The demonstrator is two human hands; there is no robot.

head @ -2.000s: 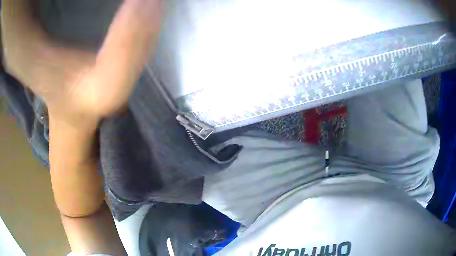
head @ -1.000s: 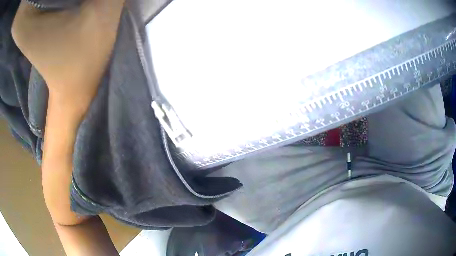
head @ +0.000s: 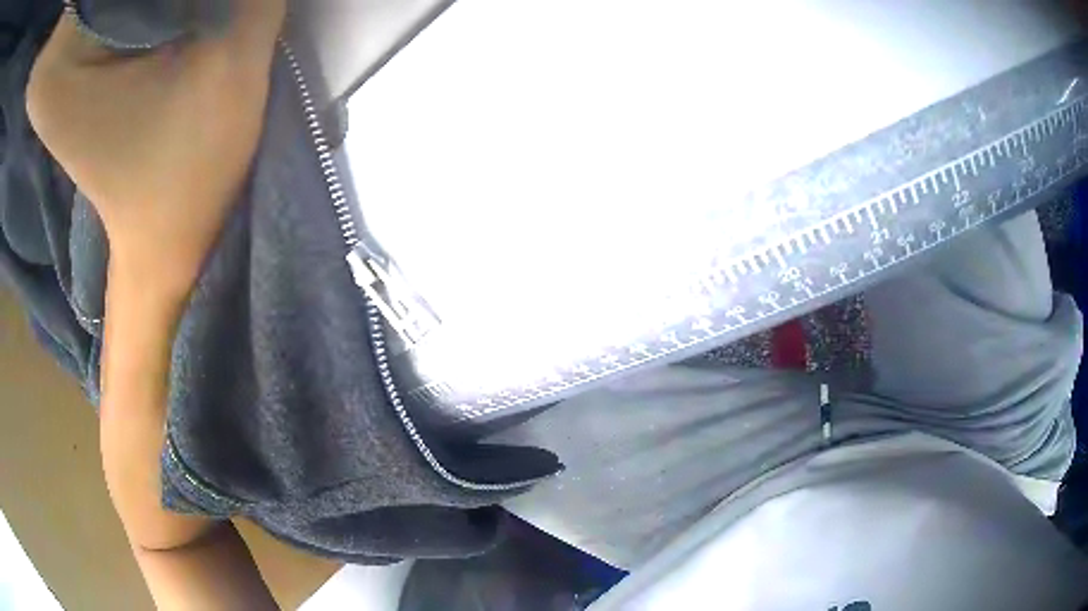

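Note:
The dark grey garment [head: 286,370] lies at the left over the curved table edge and hangs toward the lap. A line of silver zipper teeth [head: 332,179] runs down its right edge. The zipper slider with its pull [head: 394,296] sits on the teeth near the table edge. My left hand [head: 155,107] is at the upper left on the cloth, its fingers cut off by the top edge, so its grip is hidden. My right hand is not in view.
The bright white table [head: 573,179] has a ruler strip [head: 787,257] along its front edge. My light grey trousers [head: 668,454] are below it. A red and speckled patch [head: 790,344] shows under the edge. A brown board [head: 54,442] is at the lower left.
My left hand has moved up and left from its blurred place over the cloth. The zipper edge has shifted left and the garment is spread lower, its teeth now clearer.

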